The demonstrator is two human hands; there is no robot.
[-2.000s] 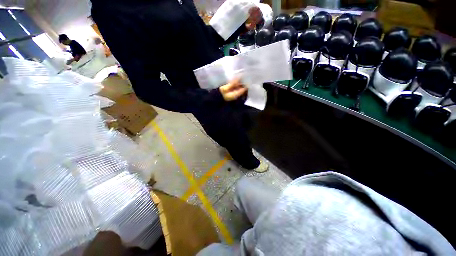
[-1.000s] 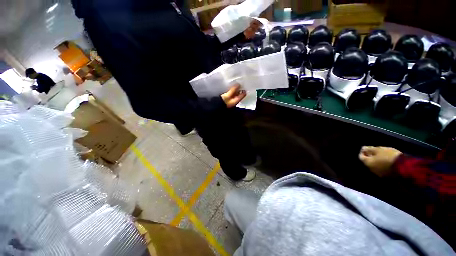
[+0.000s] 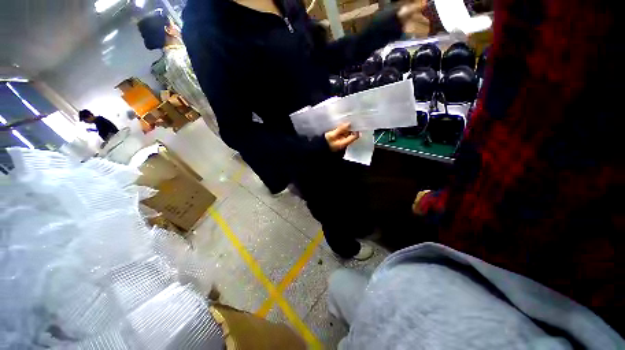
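Neither of my hands is in view; my grey clothing fills the bottom centre. A large heap of clear ribbed bags (image 3: 89, 253) lies at the left. Ahead, a person in dark clothing holds flat whitish sheets (image 3: 384, 109) low in one hand and has the other hand raised near a white piece (image 3: 454, 15). Behind the sheets, black-domed white units (image 3: 458, 83) stand in rows on a green mat (image 3: 428, 147). A person in a red-and-black plaid top (image 3: 548, 150) hides the right part of the bench; part of a hand shows beside it.
An open brown carton (image 3: 181, 198) stands on the speckled floor beside the bag heap. Another carton edge (image 3: 257, 331) is at the bottom. Yellow floor lines (image 3: 274, 294) cross ahead. An orange box (image 3: 139, 98) and two more people are farther back at the left.
The plaid-clothed person has moved in from the right and now covers much of the bench. The person in dark clothing has moved the raised hand outward. The view has shifted left.
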